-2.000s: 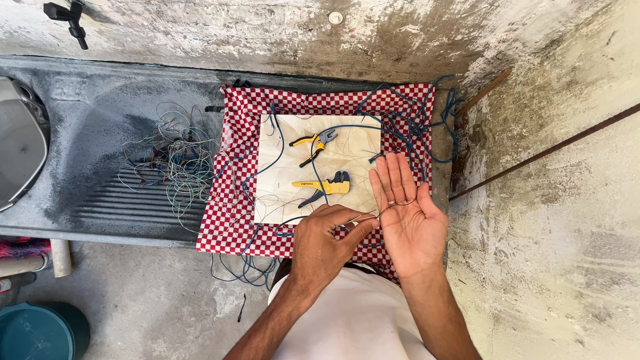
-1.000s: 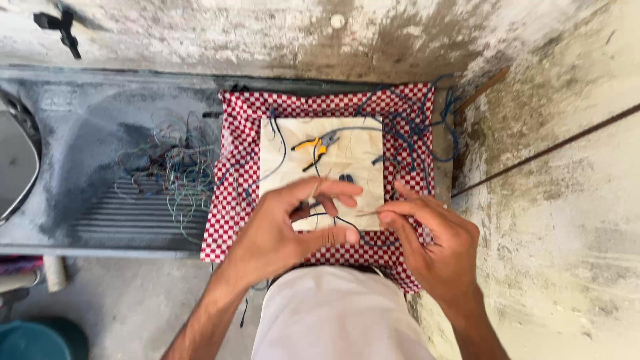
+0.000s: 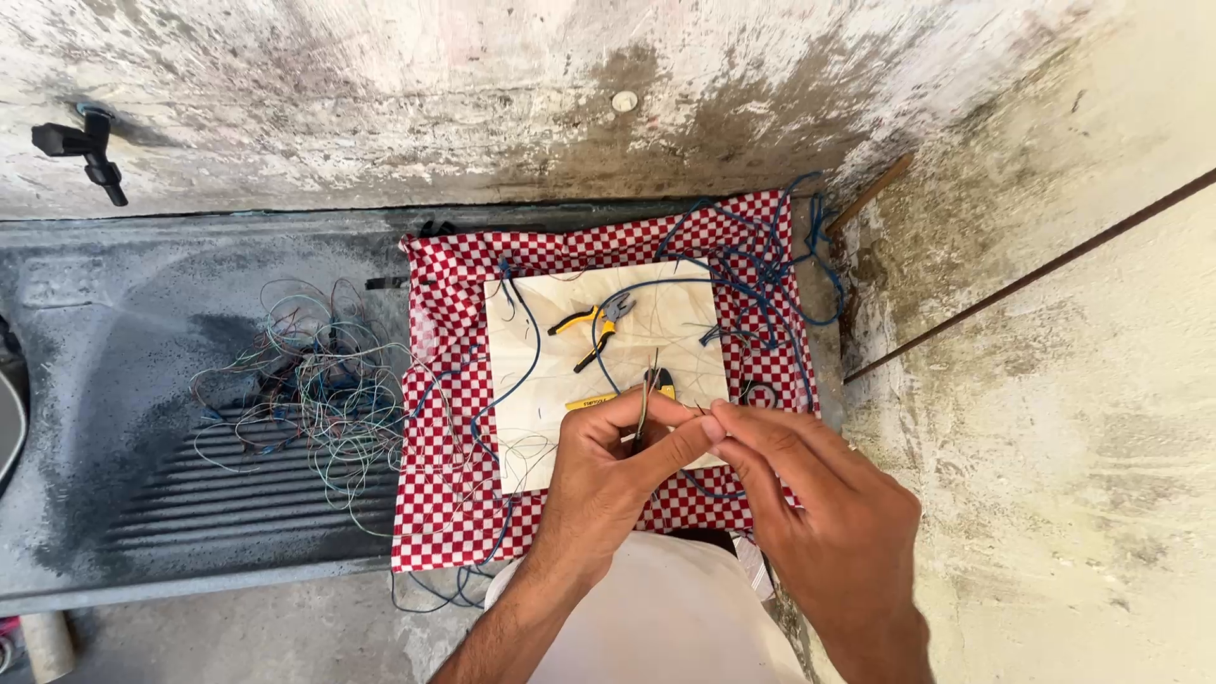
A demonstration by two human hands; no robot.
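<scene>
Both hands meet above the near right part of a pale board [image 3: 518, 380] lying on a red-and-white checked cloth [image 3: 446, 513]. My left hand [image 3: 617, 465] pinches a thin wire [image 3: 701, 410] between thumb and forefinger, and thin strands stand up out of its grip. The fingertips of my right hand [image 3: 807, 484] close on the same wire's end, touching the left thumb. Pliers with yellow and black handles [image 3: 598, 328] rest on the board. A yellow and black tool [image 3: 589, 401] lies partly hidden behind my left hand. Blue cable [image 3: 537, 351] loops across the board.
A tangle of thin coloured wires [image 3: 332, 399] lies in the ribbed grey sink [image 3: 190, 513] at left. Blue cable [image 3: 826, 275] bunches at the cloth's far right corner. A black tap [image 3: 90, 147] juts from the back wall. A stained wall [image 3: 1045, 427] rises on the right.
My right hand, spread palm up two seconds ago, has turned over and its fingers have closed. The hands, apart one second ago, now meet at the fingertips.
</scene>
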